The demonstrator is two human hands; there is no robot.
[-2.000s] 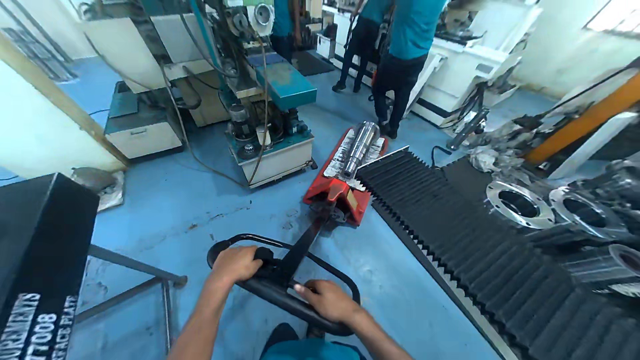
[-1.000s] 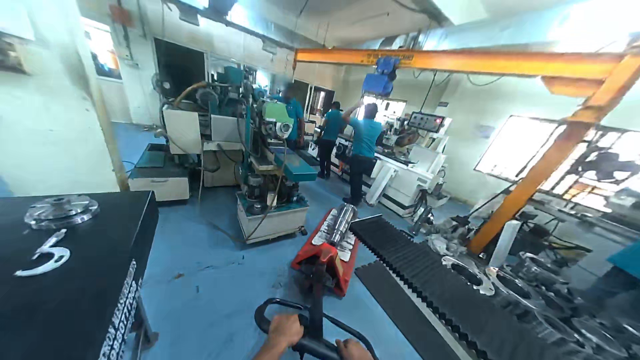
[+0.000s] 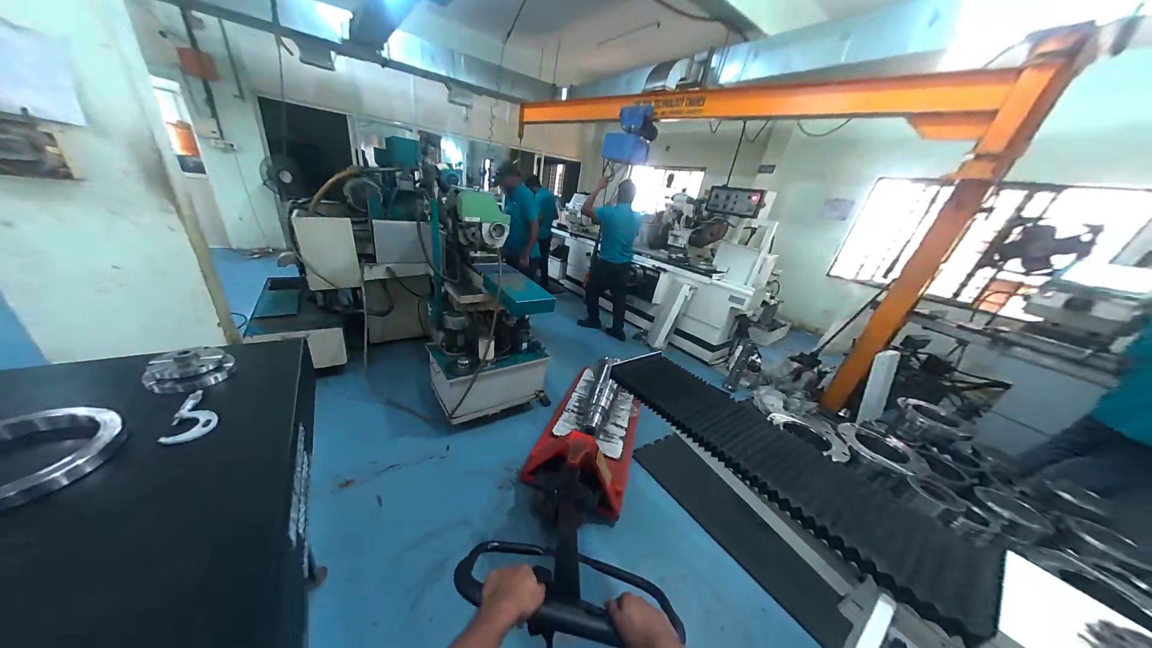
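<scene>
My left hand [image 3: 511,594] is closed on the left part of the black handle [image 3: 576,617] of a red pallet truck [image 3: 580,459]. On the right part of the same handle, my right hand [image 3: 641,621] is wrapped round the grip, partly cut off by the lower edge of the view. Ahead of both hands, the truck's forks carry a shiny metal shaft [image 3: 598,400] lying lengthwise, with white material under it.
At left stands a black table [image 3: 162,531] with metal rings and a micrometer [image 3: 191,421]. Black bellows [image 3: 765,450] run along the right, beside machined metal rings [image 3: 886,450]. A machine on a wheeled base [image 3: 490,382], several people and an orange crane [image 3: 918,279] are ahead.
The view has tilted up strongly from the floor to the room. Both hands have stayed on the handle. A metal ring on the table has come into view at left.
</scene>
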